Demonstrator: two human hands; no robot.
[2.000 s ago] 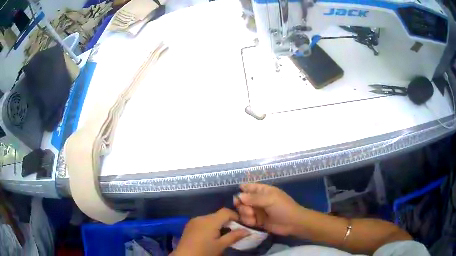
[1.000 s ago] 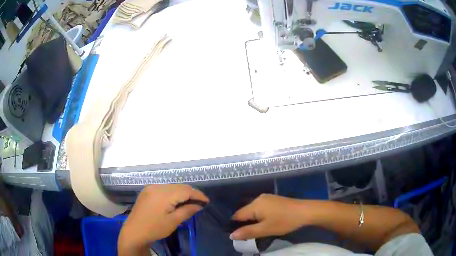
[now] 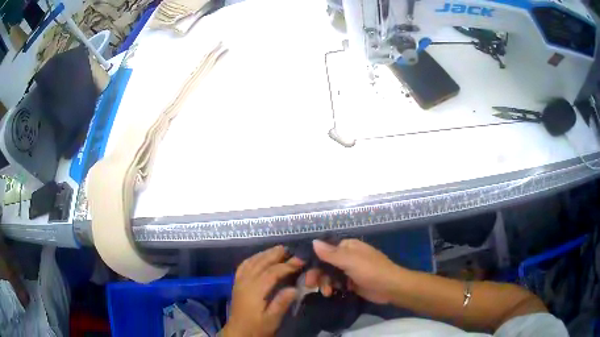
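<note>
My left hand [image 3: 262, 289] and my right hand [image 3: 355, 268] are close together over my lap, below the table's front edge. Dark fabric [image 3: 322, 308] lies between and under them, with a small pale piece near the fingers. The fingers of both hands are on the dark fabric; its exact shape is blurred. A folded stack of beige fabric pieces [image 3: 113, 220] lies on the left of the table, its near end hanging over the front edge.
A white sewing machine [image 3: 447, 20] stands at the back right. A smartphone [image 3: 426, 82], thread snips [image 3: 518, 114] and a round black pad [image 3: 558, 117] lie on the table. A ruler [image 3: 316, 219] runs along the front edge. Blue crates [image 3: 135, 309] stand below.
My hands were together on a pale piece, then spread apart with dark fabric between them. Now my left hand has moved back right, close to my right hand.
</note>
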